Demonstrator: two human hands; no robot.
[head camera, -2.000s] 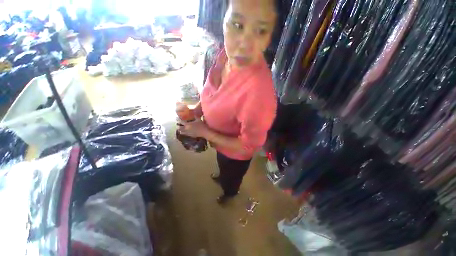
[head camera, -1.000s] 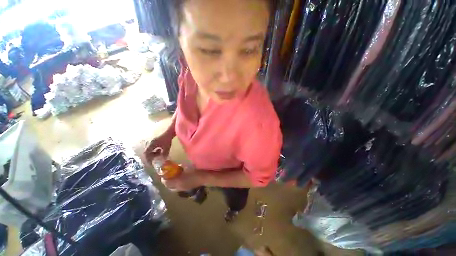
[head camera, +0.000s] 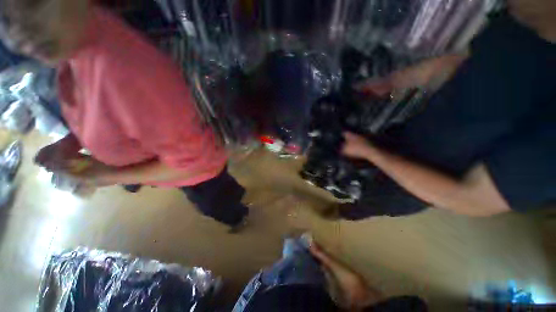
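My right hand is at the bottom centre, blurred, its forearm coming in from the lower right with a dark sleeve. Its fingertips are closed at the top of a pale blue, cloth-like piece. What the piece is cannot be told. A dark shape with a pale blue edge lies just below it, cut off by the frame's bottom. My left hand is not in view.
A person in a pink top stands at the left, hands together. A person in dark clothes at the right handles dark shiny goods. Film-wrapped dark garments lie at lower left. Bagged garments hang behind.
The view has swung right and the person in pink now shows further left. The person in dark clothes has come into view. My right hand and the pale blue piece show higher and more fully.
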